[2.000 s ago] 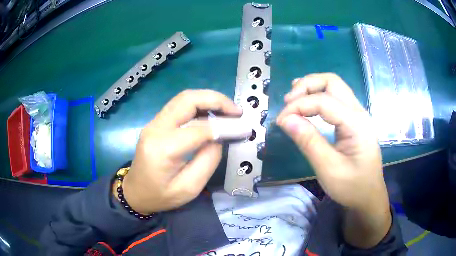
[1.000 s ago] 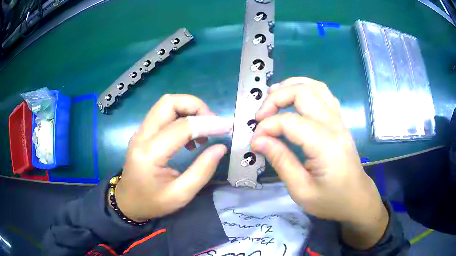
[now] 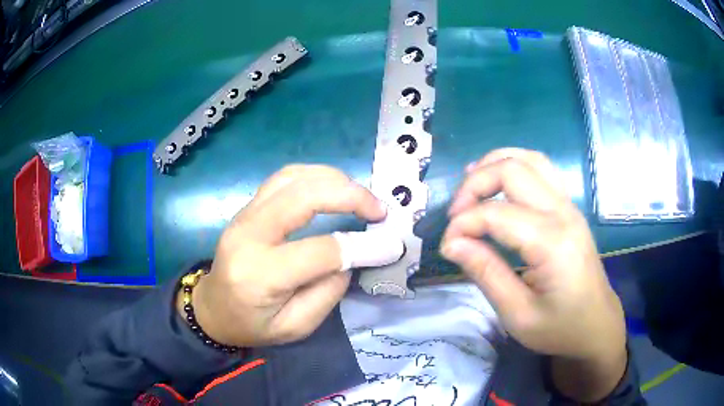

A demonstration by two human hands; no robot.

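Note:
A long grey finned housing [image 3: 389, 170] stands upright in front of me, with a row of dark round ports holding bright metal; its far end is cut off by the top edge. My left hand [image 3: 306, 246] reaches over its near part from the left. A finger with a whitish finger cot [image 3: 369, 247] lies over the nearest port and mostly hides it. I see no part held in it. My right hand [image 3: 528, 254] is right of the housing, off it, thumb and fingertips close together; whether something tiny is between them cannot be told.
A second housing [image 3: 201, 121] lies slanted at the left. A blue bin [image 3: 96, 202] with a plastic bag and whitish parts stands beside a red bin [image 3: 30, 214] at far left. A shiny clear blister tray [image 3: 639, 135] lies at right. Blue tape [image 3: 514, 40] marks the green bench.
My left hand has moved right, its covered finger now over the nearest port. My right hand has pulled back to the right from the housing. The view has shifted slightly.

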